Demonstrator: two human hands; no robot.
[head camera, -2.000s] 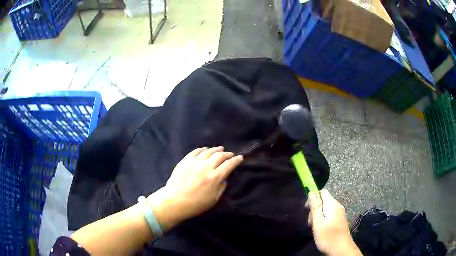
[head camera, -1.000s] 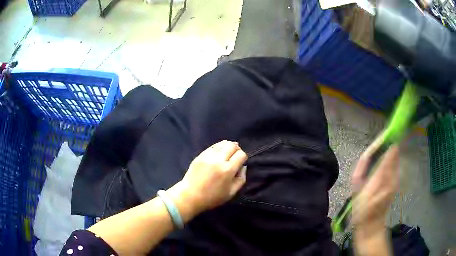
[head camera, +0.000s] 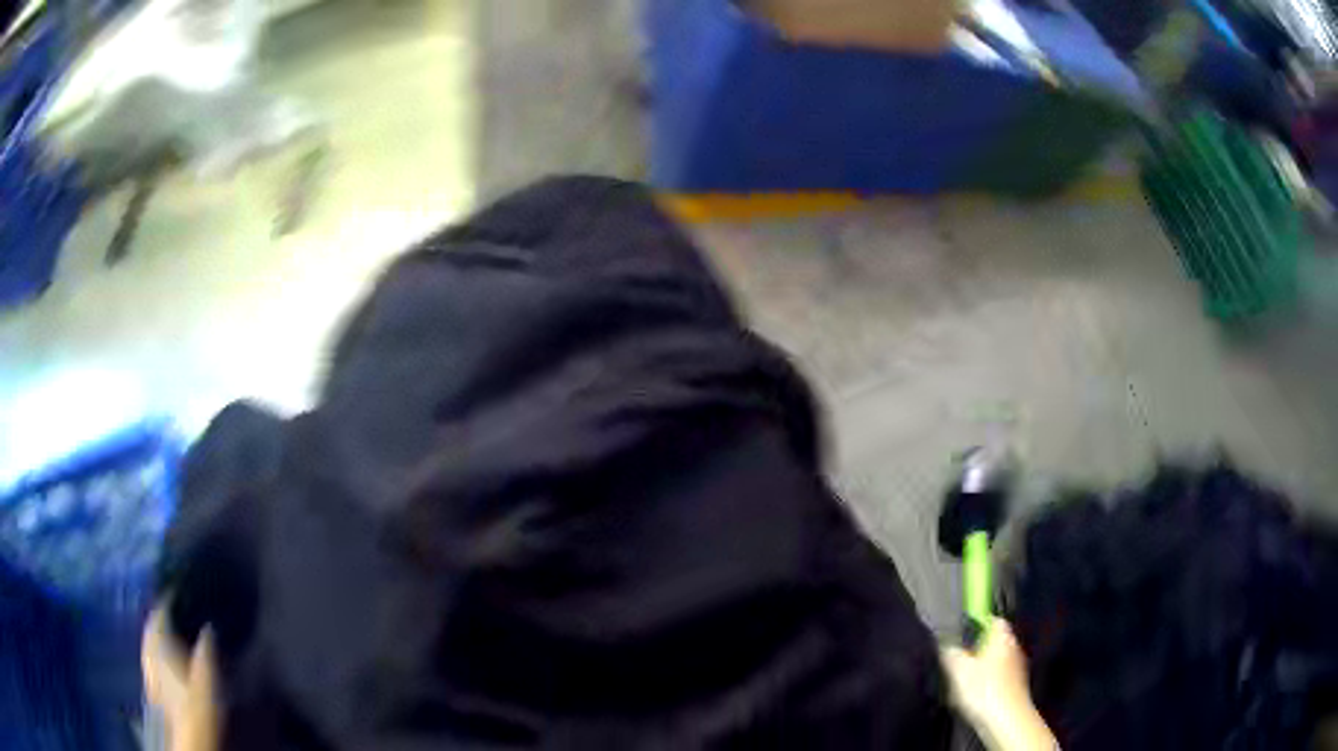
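Observation:
The dark denim garment (head camera: 558, 484) is draped in a big mound in the middle, blurred by motion. My right hand (head camera: 991, 675) is at the lower right, beside the garment, holding the green handle of the rubber mallet (head camera: 976, 514), whose black head points away from me, low over the floor. My left hand (head camera: 184, 682) is at the lower left edge of the garment, blurred and cut off by the bottom of the picture; its fingers are at the cloth, but their grip is unclear. Whatever lies under the garment is hidden.
A blue plastic crate (head camera: 88, 514) is at the left. A dark garment pile (head camera: 1174, 602) lies on the floor at right, next to the mallet. A blue crate (head camera: 851, 118) with a cardboard box (head camera: 858, 21) stands ahead. A green crate (head camera: 1225, 220) is at the upper right.
The view has turned right. My right hand has lowered the mallet from its raised place to beside the garment pile. My left hand has moved from the garment's middle to its left edge.

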